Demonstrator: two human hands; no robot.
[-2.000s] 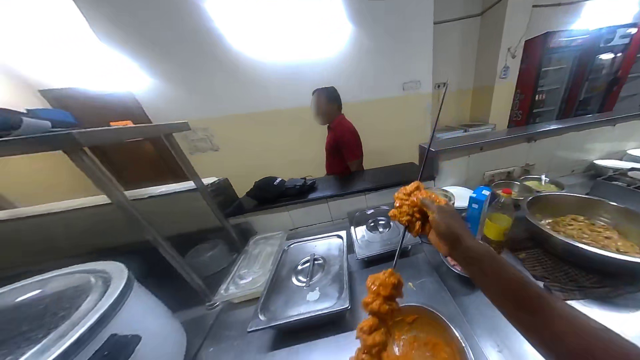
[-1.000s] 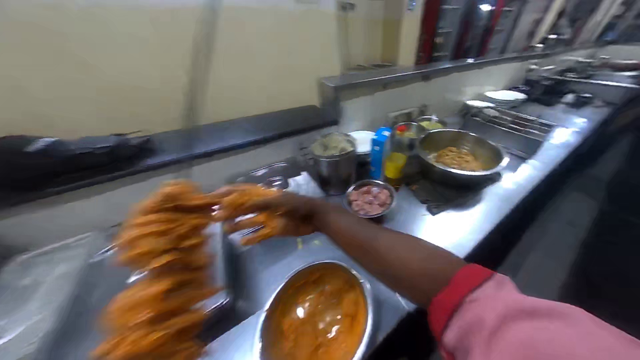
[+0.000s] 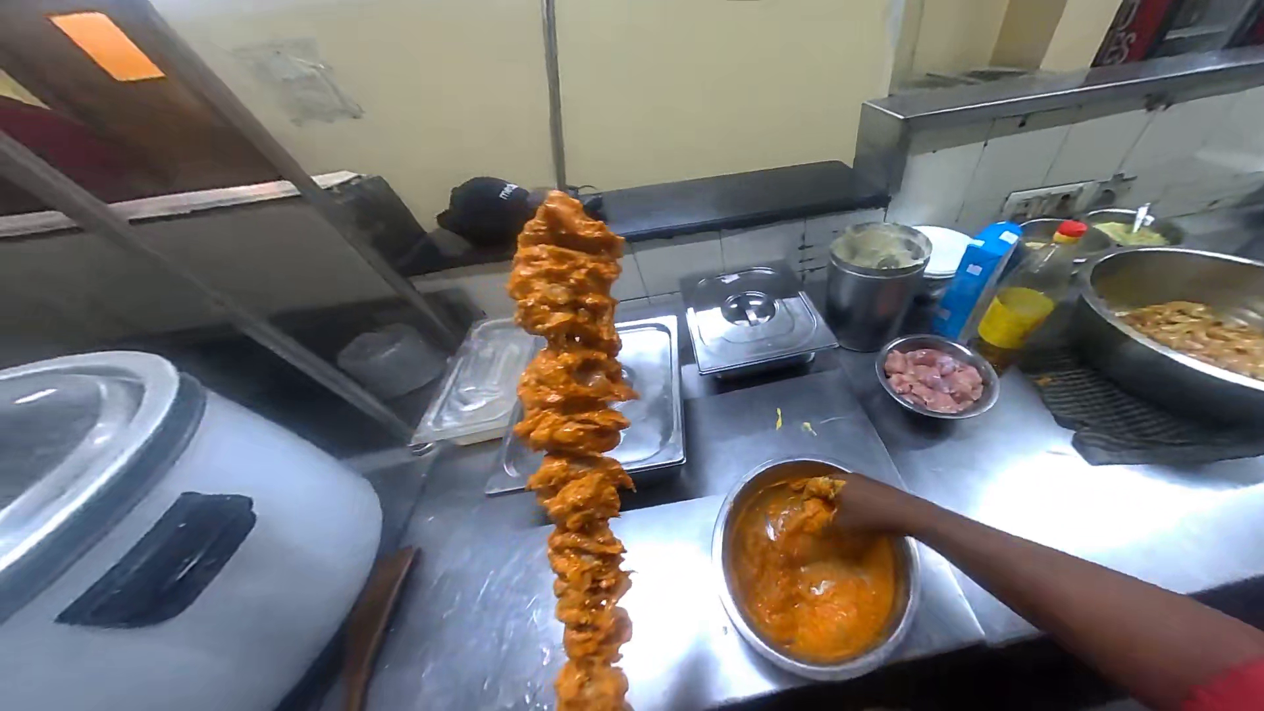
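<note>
My right hand [image 3: 854, 506] is down in a steel bowl [image 3: 726, 602] of orange marinated meat [image 3: 825, 607], its fingers in the orange coating and touching a piece; how firmly they close on it is unclear. Left of the bowl stands a long metal skewer [image 3: 554, 89], upright and thickly threaded with orange-coated meat pieces [image 3: 573, 395]. The skewer's lower end runs out of the bottom of the view, and my left hand is not visible.
Lidded steel trays [image 3: 755, 321] lie behind the skewer. A small bowl of raw meat [image 3: 936, 377], a steel canister [image 3: 874, 286], an oil bottle [image 3: 1022, 296] and a large steel pan [image 3: 1175, 346] stand to the right. A big white cooker [image 3: 247, 553] and a wooden paddle [image 3: 378, 622] are at left.
My right hand has left the skewered meat and gone down into the bowl. The person in red seen behind the counter earlier is no longer plainly in view.
</note>
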